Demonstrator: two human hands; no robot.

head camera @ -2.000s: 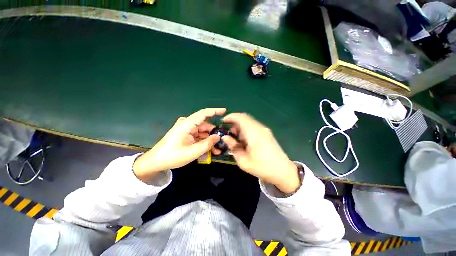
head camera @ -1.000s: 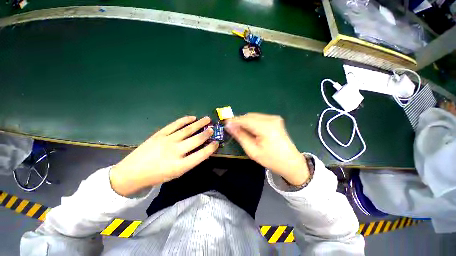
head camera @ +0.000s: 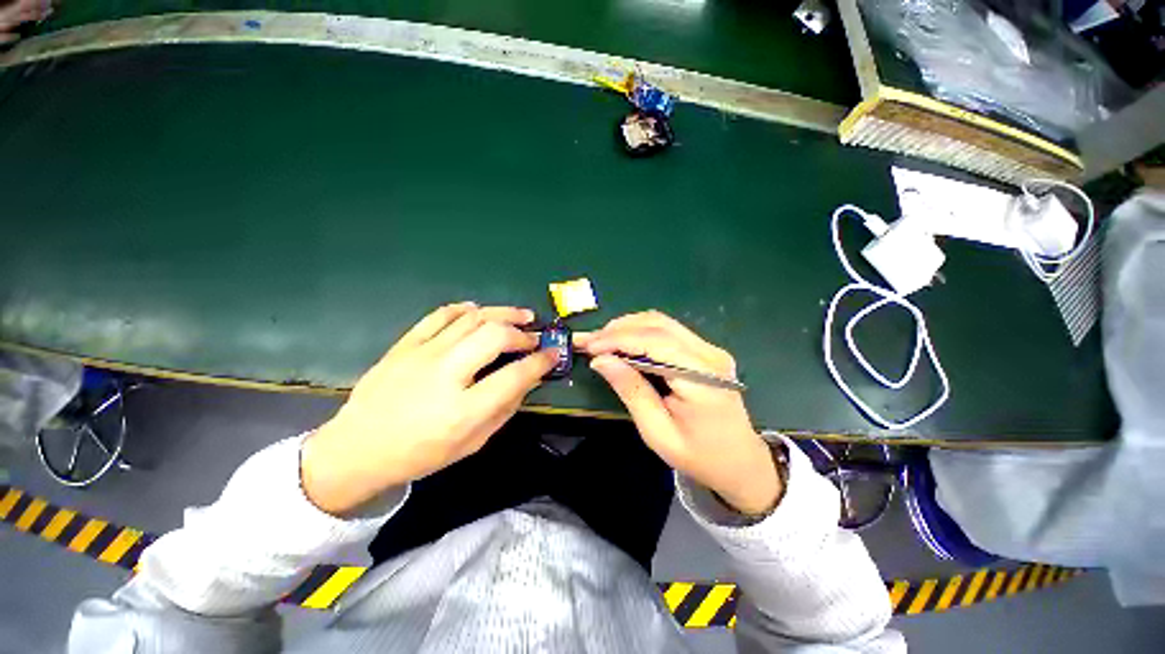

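Note:
A small black housing with a blue circuit board (head camera: 557,348) lies on the green bench near its front edge, between my hands. A silver-white battery with a yellow edge (head camera: 574,296) lies flat just beyond it. My left hand (head camera: 441,381) holds the housing from the left with its fingertips. My right hand (head camera: 675,394) holds thin metal tweezers (head camera: 690,373) like a pen. Their back end points right; the tip is at the board's right side, partly hidden by my fingers.
Another black unit (head camera: 645,132) with a blue board lies by the metal rail (head camera: 486,56). A white charger (head camera: 905,256) with looped cord and a white power strip (head camera: 958,205) lie at right. A yellow-edged tray (head camera: 971,133) holds plastic bags. A person's pale sleeve is at far right.
The unit went from between my raised fingers to the bench, with the battery laid out beyond it. Tweezers now show in my right hand. My left fingers have closed in on the housing.

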